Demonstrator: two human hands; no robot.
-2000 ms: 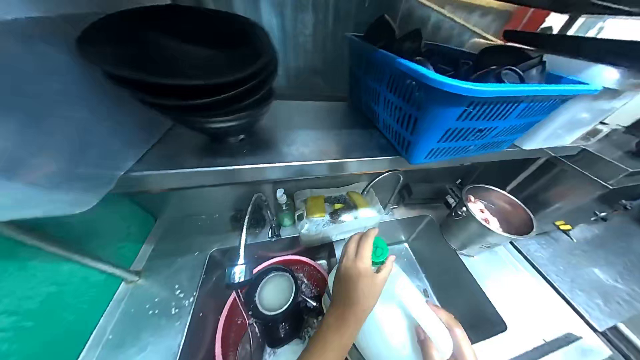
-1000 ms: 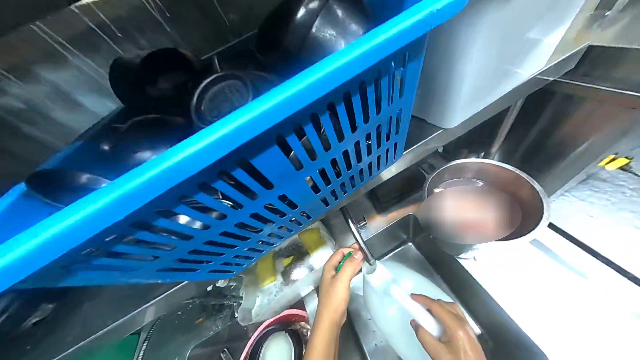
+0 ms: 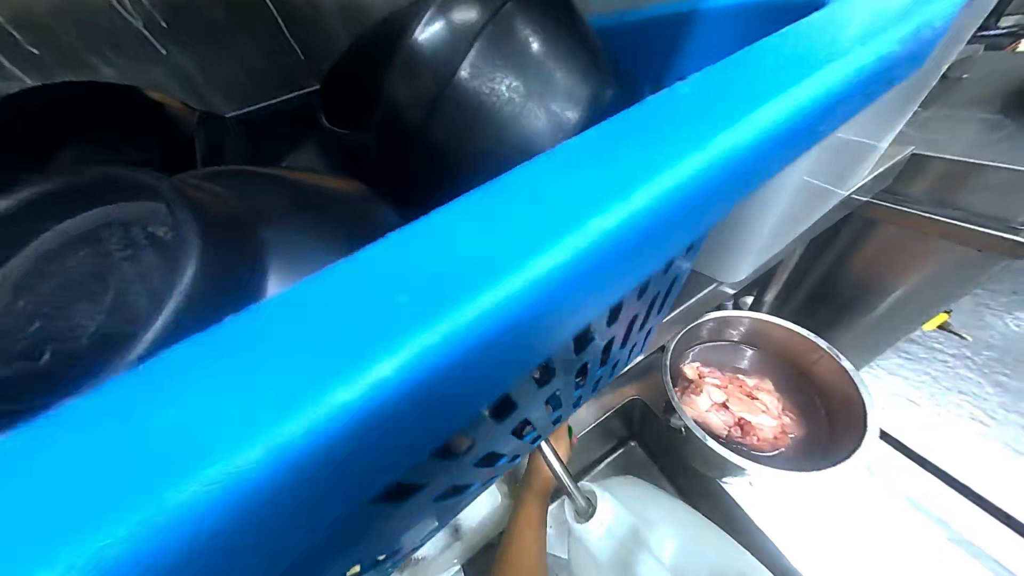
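Observation:
My left hand [image 3: 550, 464] reaches up from the bottom edge, beside the metal faucet spout [image 3: 560, 472]; most of its fingers are hidden behind the blue basket, and a sliver of green shows at them. The spout's end sits at the mouth of a white translucent plastic jug [image 3: 648, 532], which stands tilted over the metal sink [image 3: 628, 464]. My right hand is out of view.
The blue plastic basket [image 3: 448, 296] fills much of the view, close up, with black bowls [image 3: 488, 88] inside. Right of the sink stands a metal pot [image 3: 840, 432] with raw meat [image 3: 740, 408] in liquid. A white container [image 3: 788, 208] stands behind.
The view has moved in close over the basket. The green cap was in my left hand and the jug was in my right hand; the right hand has left the view. The jug's mouth has come to the spout.

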